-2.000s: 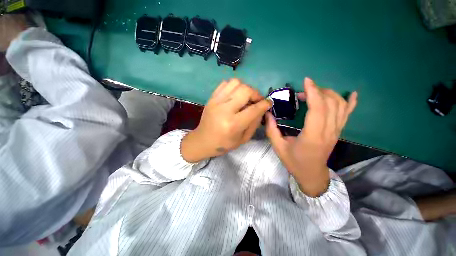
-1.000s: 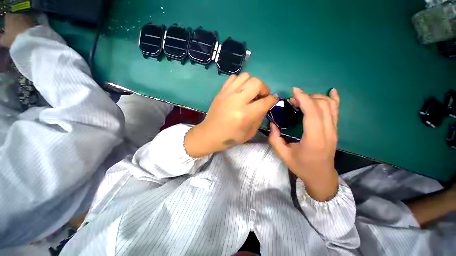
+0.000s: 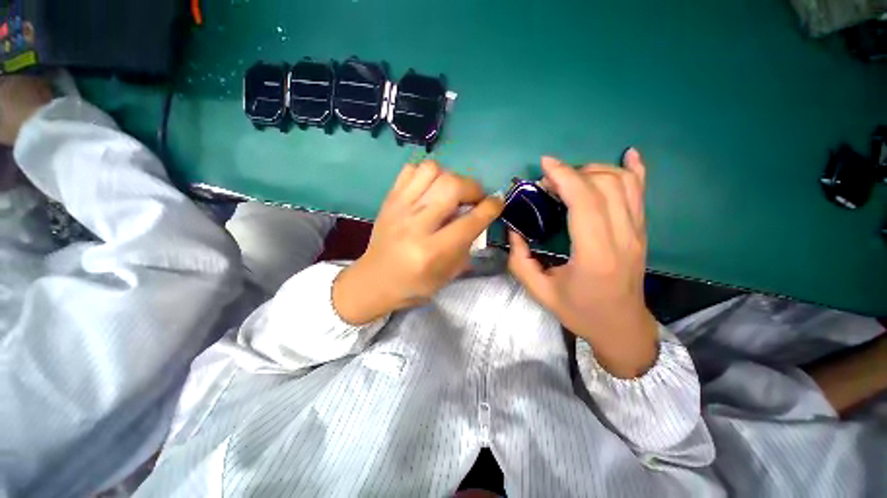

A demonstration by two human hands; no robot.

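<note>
A black watch head (image 3: 531,212) with dark glossy glass is held tilted above the front edge of the green mat. My right hand (image 3: 593,243) grips it between the thumb, below, and the fingers, above. My left hand (image 3: 423,238) is at its left side, thumb and index finger pinched on a small white wiping cloth (image 3: 480,239), partly hidden by the fingers. The fingertips are close to the watch's left edge; whether they touch it is hard to tell. A row of several black watch heads (image 3: 311,94) lies beyond my left hand.
Loose black watch heads (image 3: 848,177) lie at the far right on the green mat (image 3: 603,78). A dark box (image 3: 112,34) with a cable stands at the back left. A clear plastic bag (image 3: 844,14) lies at the back right. People in striped smocks sit on both sides.
The watch head has been tilted and its white glare is gone. My left hand has drawn slightly left from it, and the white cloth now shows below its fingers. The view has shifted a little.
</note>
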